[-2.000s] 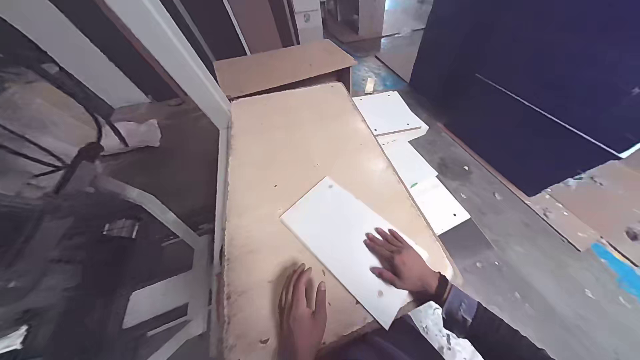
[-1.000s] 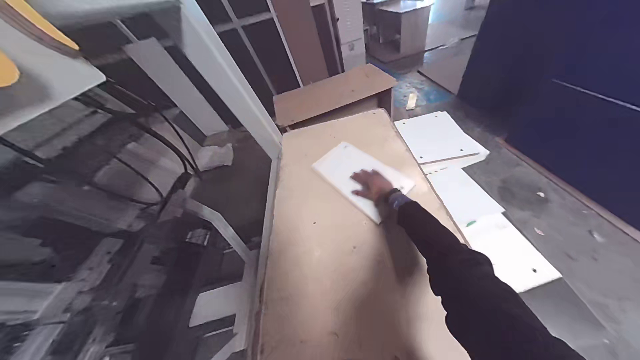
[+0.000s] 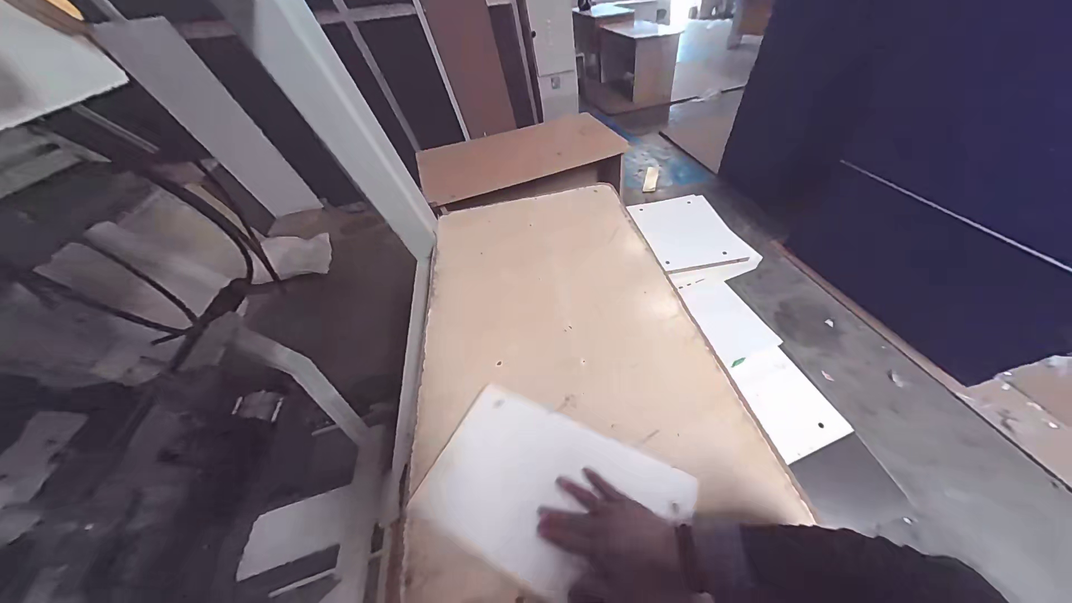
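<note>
A white rectangular panel lies at a slant on the near part of a light wooden tabletop. My right hand rests flat on its near right part, fingers spread, slightly blurred by motion. A dark sleeve and a band at the wrist show behind the hand. The panel has small round marks near two of its corners. My left hand is out of the frame.
White panels with small holes lie low along the table's right side. A brown box-like wooden piece stands beyond the far end. A pale upright post rises at the left edge. A large dark blue board is at the right.
My right hand and the white panel were farther up the tabletop one second ago and are now at its near end. My left hand, seen over the table two seconds ago, is out of view.
</note>
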